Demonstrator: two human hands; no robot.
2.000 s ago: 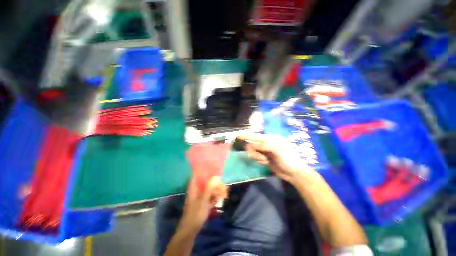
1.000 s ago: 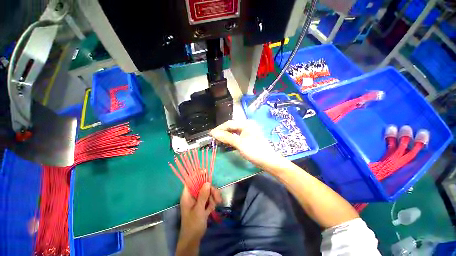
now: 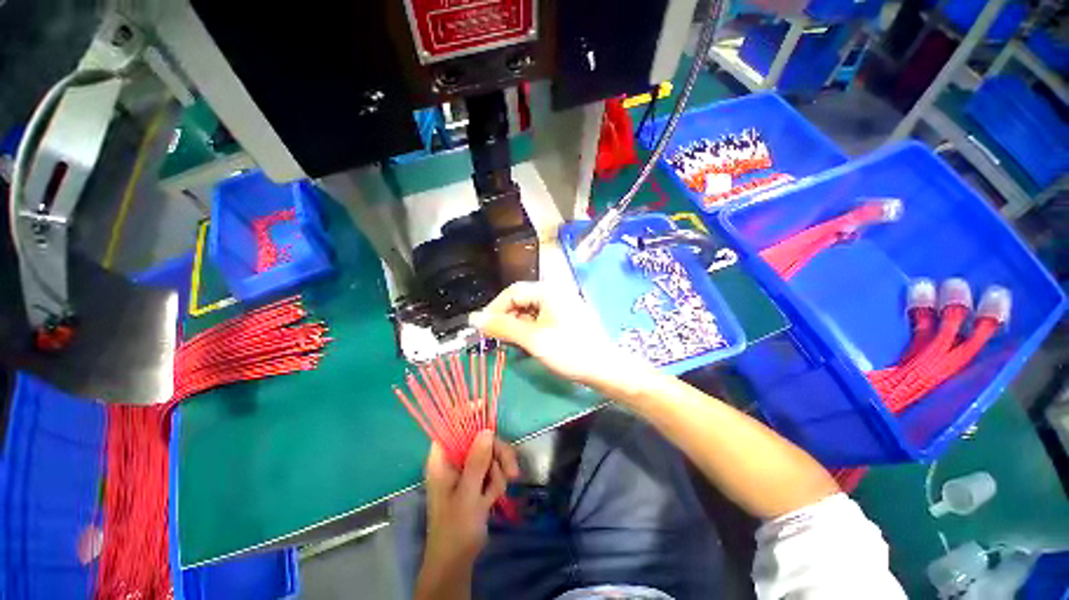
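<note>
My left hand is closed around a fan of red wires, their ends spread upward just in front of the press. My right hand is at the die, thumb and fingertips pinched at the top end of a wire near the die's front edge. A tiny terminal between the fingertips cannot be made out clearly. The black crimping press stands above the die. The light blue terminal tray holds heaped silver terminals right of my right hand.
A bunch of red wires lies on the green bench at left, above a blue wire bin. A blue bin at right holds capped red bundles. A grey curved plate hangs at left. A grey flexible hose curves beside the press.
Since a second ago my right hand has shifted slightly left along the die's front. The wire fan stays in my left hand. The view has tilted slightly; earlier it was blurred and farther off.
</note>
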